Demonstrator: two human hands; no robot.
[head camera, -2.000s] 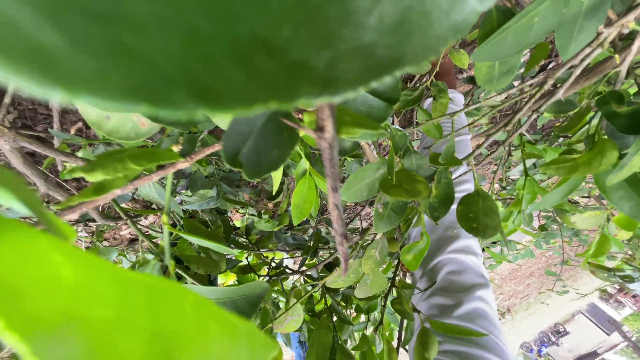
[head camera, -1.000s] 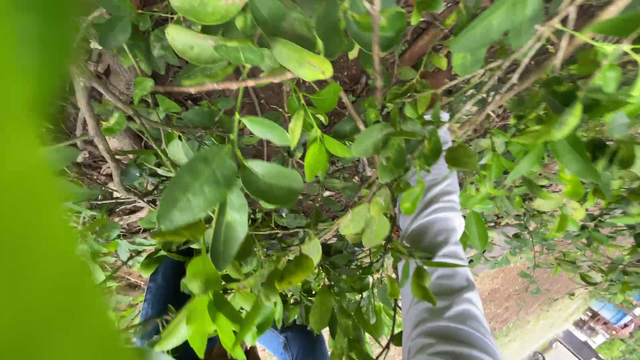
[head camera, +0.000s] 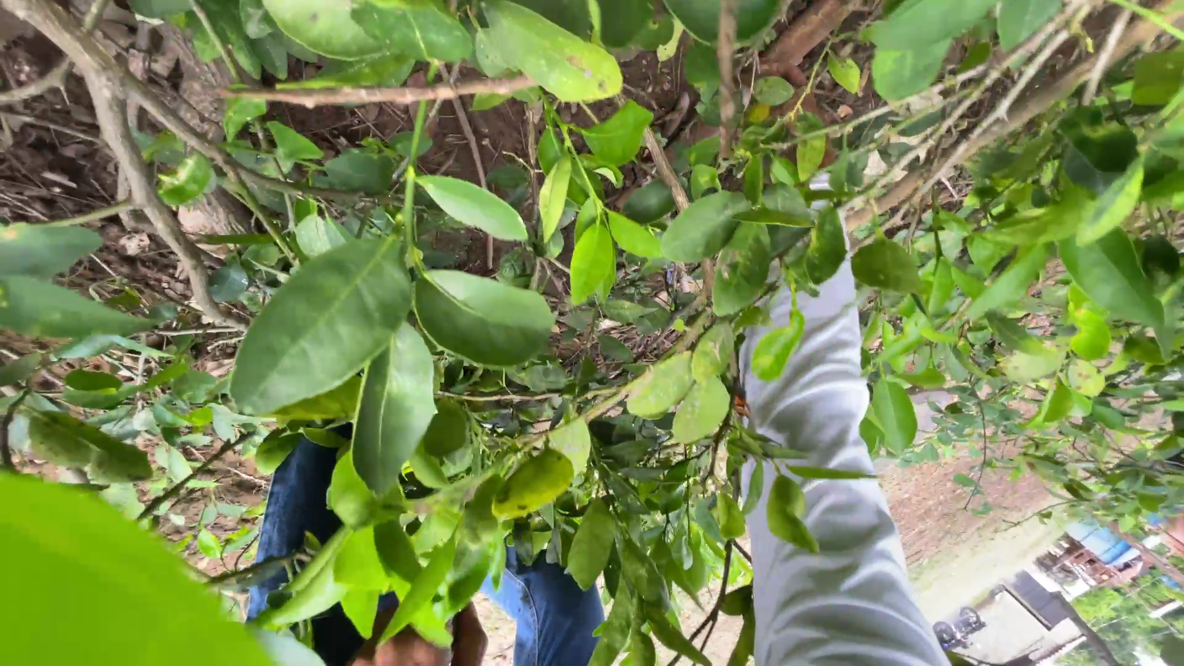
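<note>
A pale long sleeve (head camera: 814, 444) rises from the bottom right, with my right arm in it, and reaches up among the branches. My right hand lies past the cuff, largely hidden behind leaves, so its grip does not show. At the bottom edge, part of my left hand (head camera: 407, 649) shows below bright green leaves, near blue jeans (head camera: 546, 606); most of it is covered or cut off. Broad green leaves (head camera: 324, 324) hang between the camera and the ground. One yellowing leaf (head camera: 534, 483) hangs lower in the middle.
A forked grey-brown branch (head camera: 139, 176) stands at the upper left, and thin bare twigs (head camera: 999, 111) cross the upper right. A blurred leaf (head camera: 102, 583) fills the lower left corner. Brown soil with litter lies beneath. Far off at the lower right are a pale path (head camera: 971, 569) and buildings.
The view has shifted, and the large blurred leaves that covered much of it have mostly left it. The jeans and the hand at the bottom show more. The sleeved arm stays reached into the foliage.
</note>
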